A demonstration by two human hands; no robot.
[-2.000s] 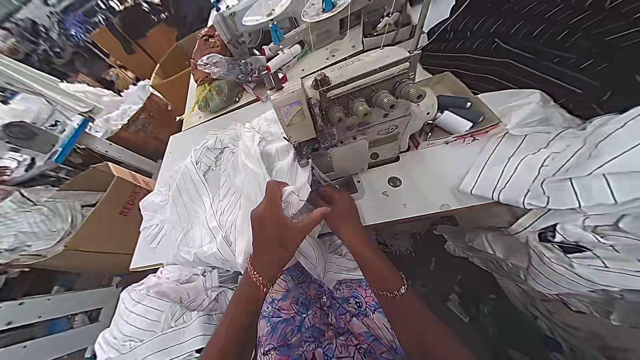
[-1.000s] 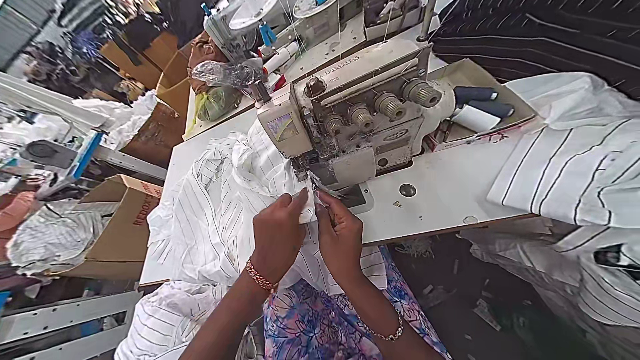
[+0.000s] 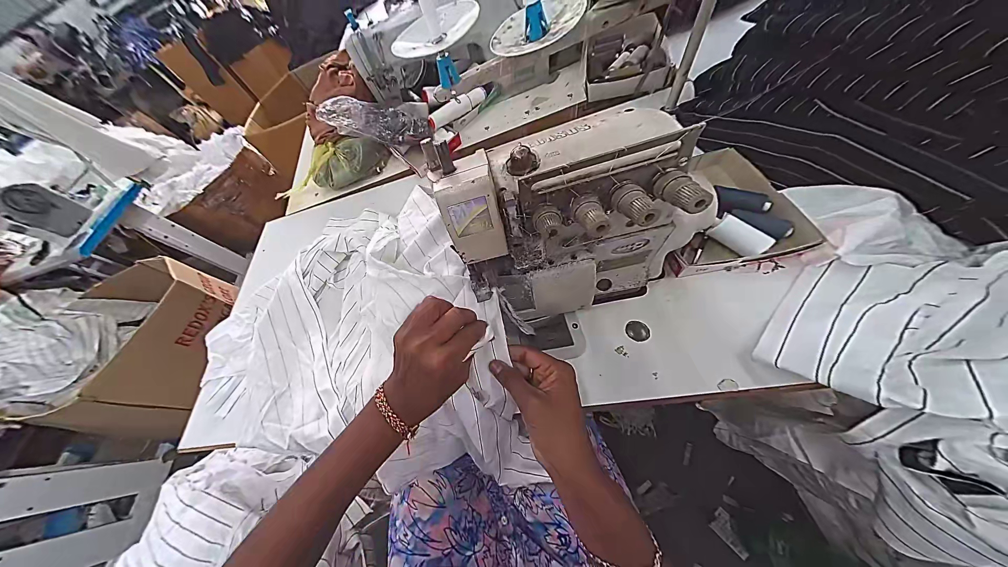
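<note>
A white fabric with thin dark stripes (image 3: pixel 331 315) lies bunched on the table left of an overlock sewing machine (image 3: pixel 583 213) and hangs over the front edge onto my lap. Its narrow edge runs up to the needle and presser foot area. My left hand (image 3: pixel 435 358) grips the fabric just below the presser foot, fingers curled. My right hand (image 3: pixel 543 390) pinches the fabric's edge between thumb and fingers, slightly lower and to the right. Whether the fabric lies under the foot is hard to tell.
An open box with thread cones (image 3: pixel 728 177) sits right of the machine. More striped fabric (image 3: pixel 874 331) is piled at the right. A cardboard box with fabric (image 3: pixel 150 354) stands at the left. Behind are another machine table (image 3: pixel 543 98) and a green bag (image 3: pixel 346 161).
Both hands have come away from the needle area toward me since one second ago, still gripping the fabric. The strip of fabric between hands and presser foot is more exposed.
</note>
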